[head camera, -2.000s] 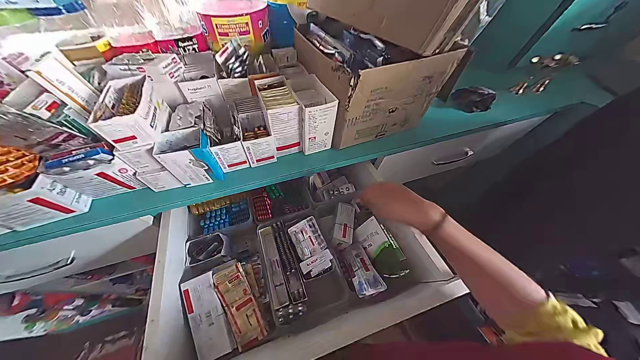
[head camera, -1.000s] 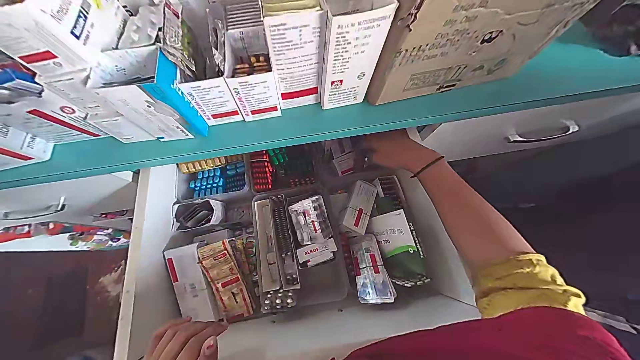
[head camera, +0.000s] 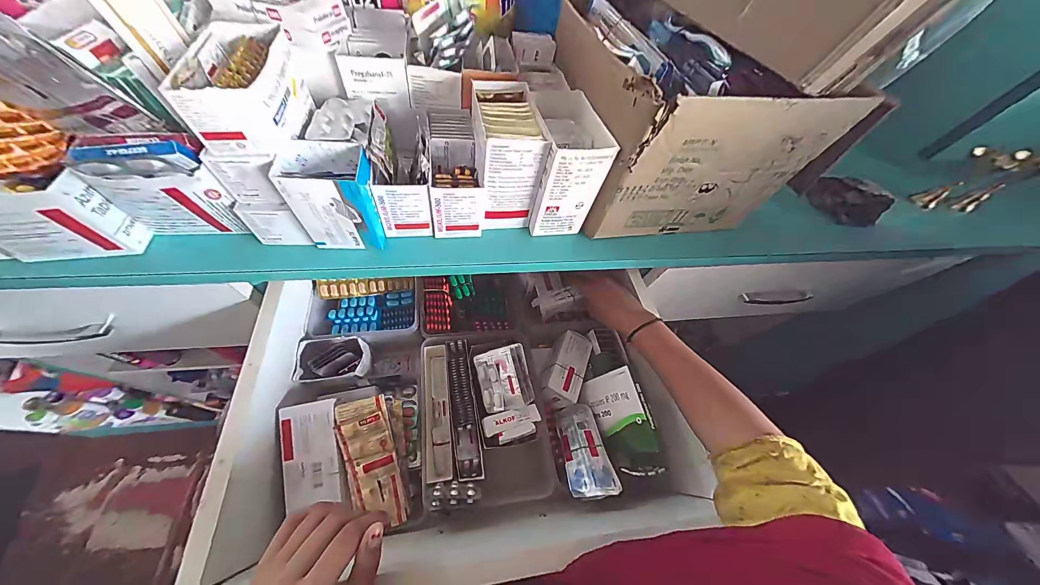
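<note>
A white drawer stands pulled out, holding grey plastic trays of medicine packs. My right hand reaches into its back right corner, beside a small white pack; the fingertips are hidden under the counter edge, so its grip does not show. My left hand rests at the drawer's front left, fingers together, touching or just before the tan strip packs. Left of those lies a white carton. Further right are a white and green carton, a blue and white blister pack and blue capsule strips.
Above the drawer runs a teal counter with open medicine boxes in rows. A large open cardboard box stands at right, with a dark crumpled bag beyond it. Closed drawers flank the open one.
My right hand has moved from above the drawer's right side into its back right corner. My left hand, out of view two seconds ago, is now at the drawer's front left.
</note>
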